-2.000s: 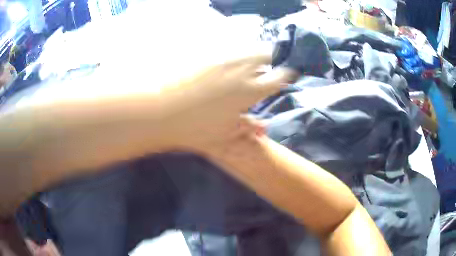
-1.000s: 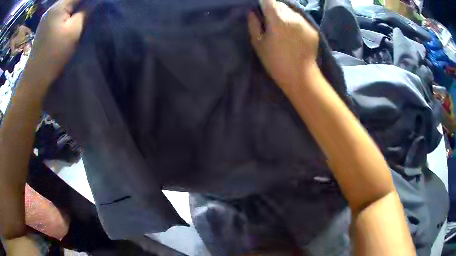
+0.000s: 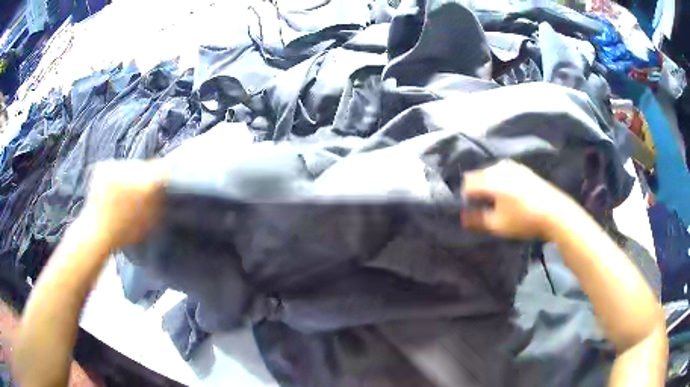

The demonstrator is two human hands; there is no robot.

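My left hand (image 3: 128,198), blurred, grips one end of the upper edge of a dark grey garment (image 3: 340,261). My right hand (image 3: 503,202) grips the other end of that edge, with curled fingers. The edge is stretched nearly straight between both hands, and the cloth hangs in folds below it over the white table (image 3: 234,357). The garment is motion-blurred, so I cannot tell which part of it the edge is.
A heap of grey garments (image 3: 556,125) lies beyond and to the right. A darker, finely creased pile (image 3: 106,128) lies at the left. A blue plastic bundle (image 3: 616,47) is at the upper right. Part of a person's arm (image 3: 9,332) shows at the left edge.
The garment, raised close to the camera a second ago, is now lower, and the heaps behind it show. Both hands have come down, my left also inward and my right outward.
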